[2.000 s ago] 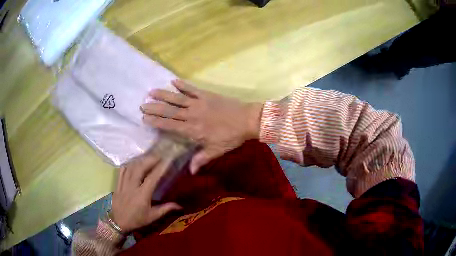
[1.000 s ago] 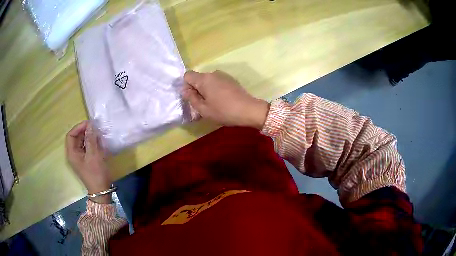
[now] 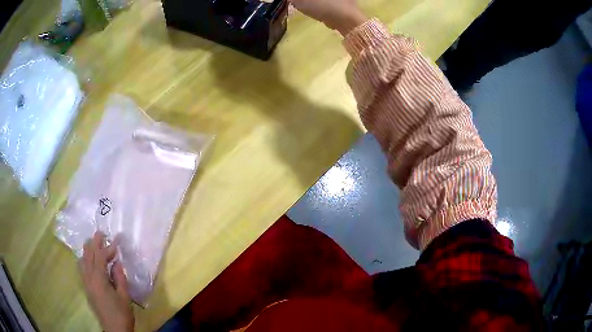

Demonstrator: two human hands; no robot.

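Note:
A pale pink-lilac pouch in a clear poly bag (image 3: 133,188) lies flat on the table at the left, with a small black printed mark near its lower left. My left hand (image 3: 107,272) rests on the bag's lower end, fingers bent; whether it pinches the film is unclear. My right hand (image 3: 328,10) is at the top edge, beside the right end of the black tape dispenser (image 3: 227,26). Its fingers are mostly cut off by the picture's edge.
A glossy bluish-white stack of empty poly bags (image 3: 39,117) lies at the far left. A green cylinder (image 3: 93,13) and crumpled clear plastic stand behind it. The yellow wood-grain table (image 3: 305,117) ends in a diagonal edge, with shiny blue-grey floor beyond. Dark shapes are at the upper right.
My right hand has let go of the bag's right edge and moved up to the tape dispenser. The bagged pouch now lies lower and turned in view. My left hand has moved onto its lower end.

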